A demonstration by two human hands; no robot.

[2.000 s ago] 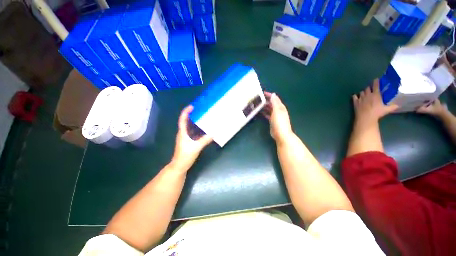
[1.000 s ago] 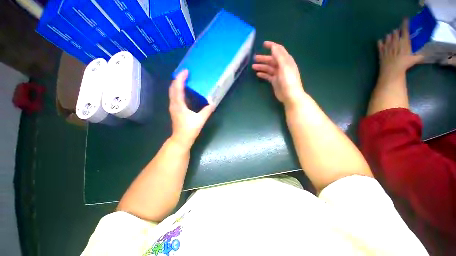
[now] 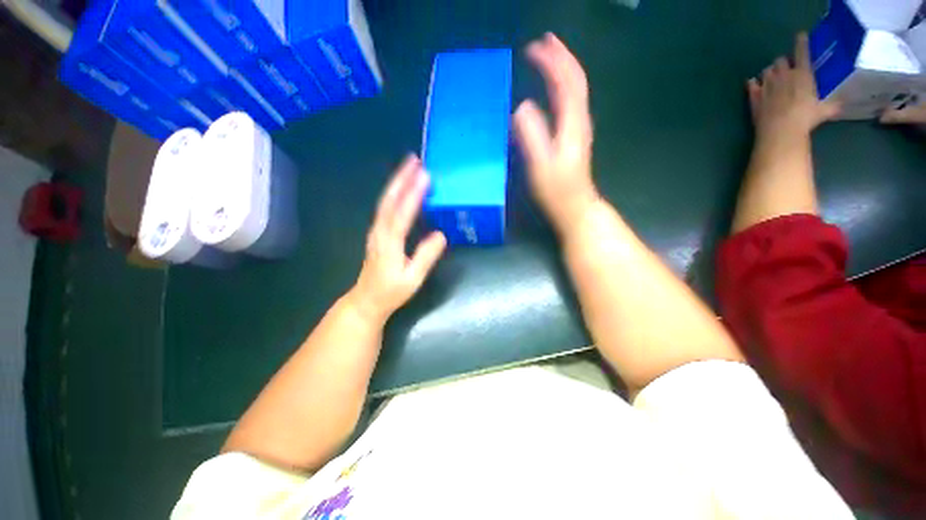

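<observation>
A closed blue retail box (image 3: 468, 132) stands on the dark green table in front of me, its blue long side up and its printed blue end towards me. My left hand (image 3: 398, 239) is at the box's left near corner, fingers apart; its fingertips are at or very near the box edge. My right hand (image 3: 558, 127) is to the right of the box with fingers apart, slightly blurred, with a narrow gap to the box.
Stacked blue boxes (image 3: 228, 61) stand at the back left. Two tall white oval units (image 3: 232, 183) stand in front of them. A brown carton (image 3: 127, 183) is beyond the table's left edge. At right, a neighbour's hand (image 3: 787, 96) and red sleeve are beside an open box (image 3: 878, 71).
The box has turned from a slanted, tilted hold to lying straight on the table with its blue side up. My left hand has loosened from it. My right hand has come away from its face.
</observation>
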